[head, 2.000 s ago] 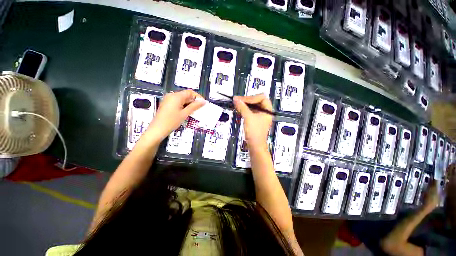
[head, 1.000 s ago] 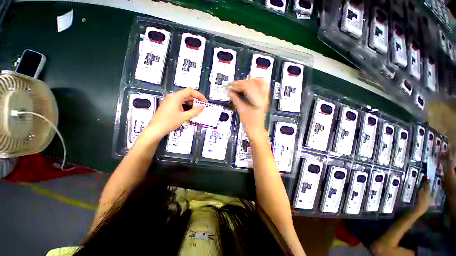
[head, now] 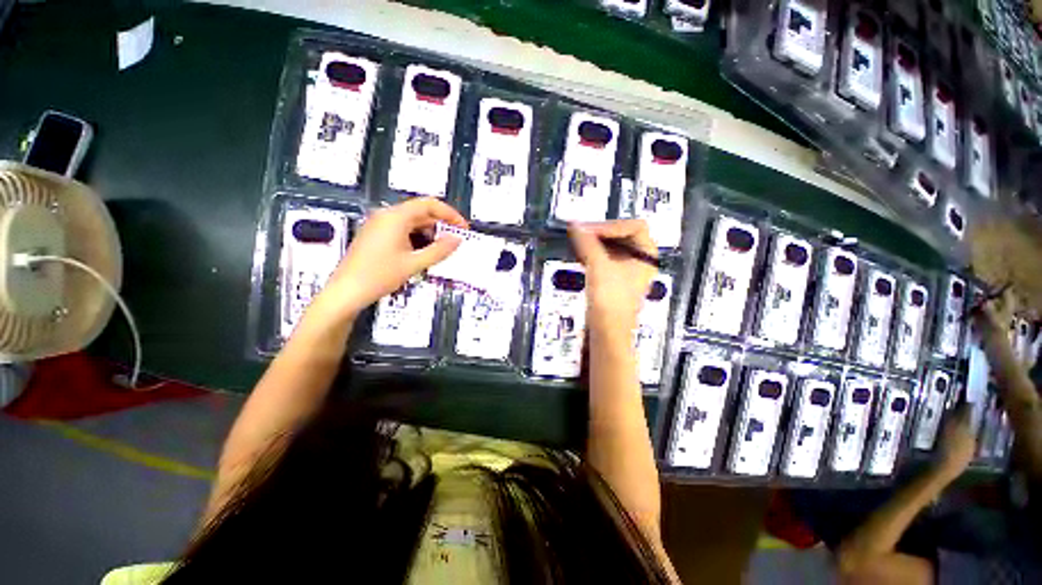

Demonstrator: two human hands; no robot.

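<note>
White device housings with dark ovals, such as the one at the top middle (head: 499,160), lie in the two rows of a clear blister tray (head: 265,246). My left hand (head: 394,254) pinches a small white sticker sheet (head: 471,258) with faint red marks over the lower row. My right hand (head: 617,265) holds a thin black pen-like tool (head: 635,250) over the right part of the tray, between the rows. The tool's working tip is hidden or blurred. My hands partly cover some lower housings. No sticker can be made out at the tool.
A fan (head: 57,261) with a white cord and a dark-screened device (head: 57,145) are at the left. A paper scrap (head: 135,43) lies at the top left. More filled trays (head: 788,357) stand right and upper right, past a pale rail. Another person's hands (head: 958,443) are at the far right.
My right hand has moved away from the top middle housing to the right and down; the tool shows sharper. My left hand still holds the sheet. The view has shifted slightly.
</note>
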